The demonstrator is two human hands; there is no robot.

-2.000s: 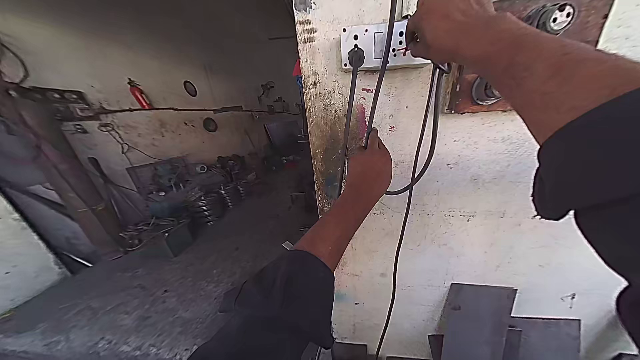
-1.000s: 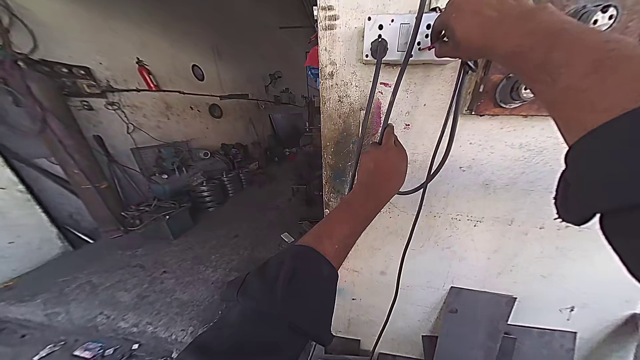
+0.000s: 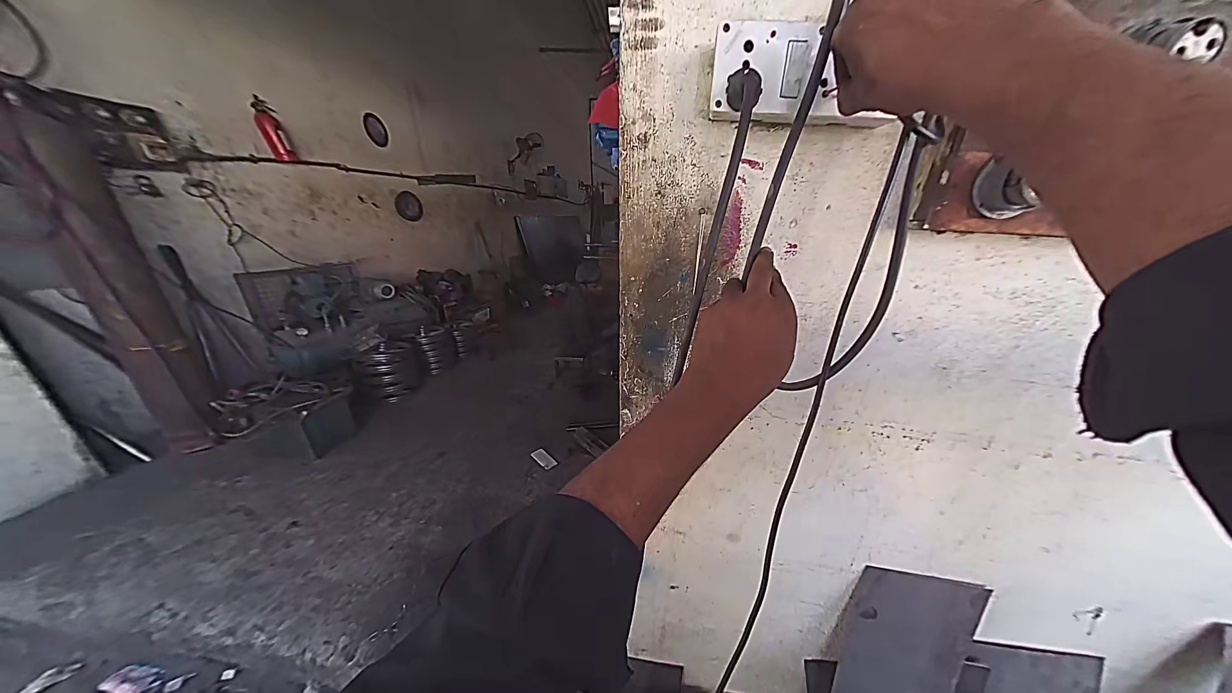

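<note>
A white electrical switchboard [image 3: 730,48] is fixed to the wall, with a black plug [image 3: 743,89] in its left socket and a cable hanging from it. My left hand [image 3: 746,327] grips a black cable [image 3: 795,144] below the board, thumb and fingers closed round it. That cable runs up to my right hand [image 3: 895,58], which covers the board's right part; its fingertips are mostly hidden, so what they pinch is unclear. A looped black cable [image 3: 890,279] hangs under my right hand, and a thinner black cable [image 3: 778,500] drops toward the floor.
Dark flat panels [image 3: 910,626] lean against the wall's foot. A reddish board with round metal parts [image 3: 996,192] hangs at right. Inside the workshop at left are coil springs [image 3: 387,371], a metal box [image 3: 322,423], a rust-brown post [image 3: 115,260] and a red fire extinguisher [image 3: 273,133].
Both hands stay near the switchboard, the left still on the cable and the right still at the board's right part. The view has shifted slightly left.
</note>
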